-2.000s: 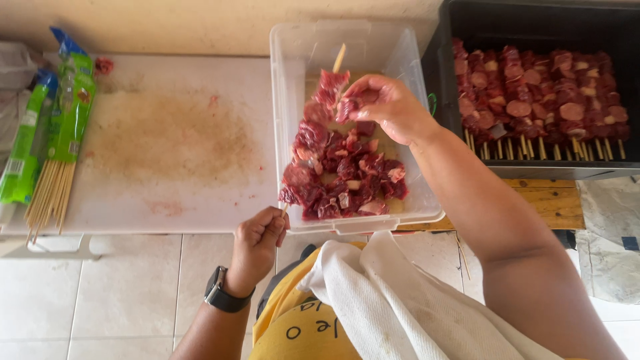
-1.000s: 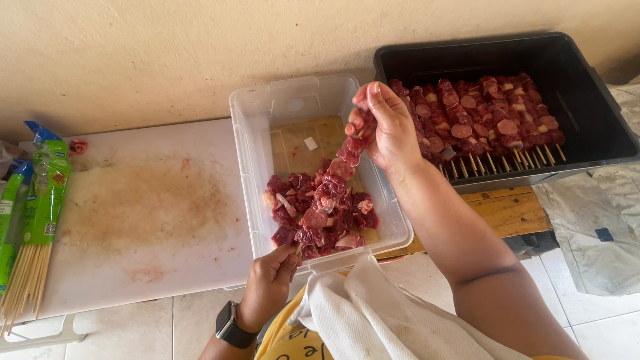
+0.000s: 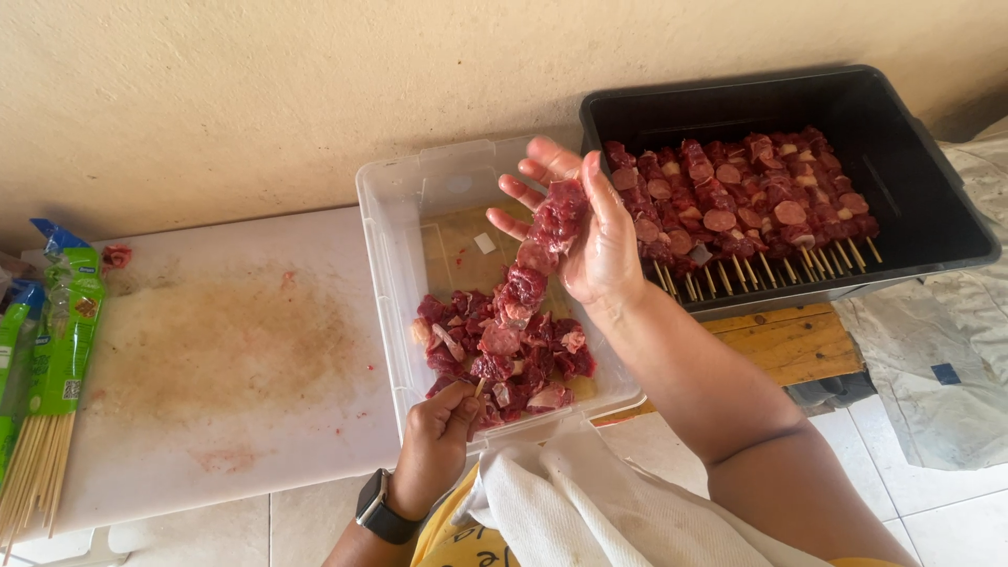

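Note:
A loaded meat skewer point(image 3: 521, 289), with red chunks and round sausage slices, slants over a clear plastic bin point(image 3: 383, 291). My left hand point(image 3: 442, 425), with a watch on the wrist, pinches the bare wooden end of its stick. Against the upper end of the meat rests my right hand point(image 3: 594, 228), palm up, fingers spread and not closed around it. Loose cubes of raw meat point(image 3: 543, 394) lie in the near part of the bin, below the skewer. To the right, a black plastic tub point(image 3: 906, 181) holds several finished skewers point(image 3: 732, 197) side by side, stick ends towards me.
On the left lies a stained white cutting board point(image 3: 228, 354), a meat scrap point(image 3: 116, 257) near its back edge. Green packs of wooden skewers point(image 3: 67, 331) stand at its far left. A wooden bench point(image 3: 780, 339) supports the tub. The wall runs close behind.
My right hand was pinching at the skewer's upper part; now its fingers are spread beside the meat. The left hand keeps its hold on the stick. The view has shifted.

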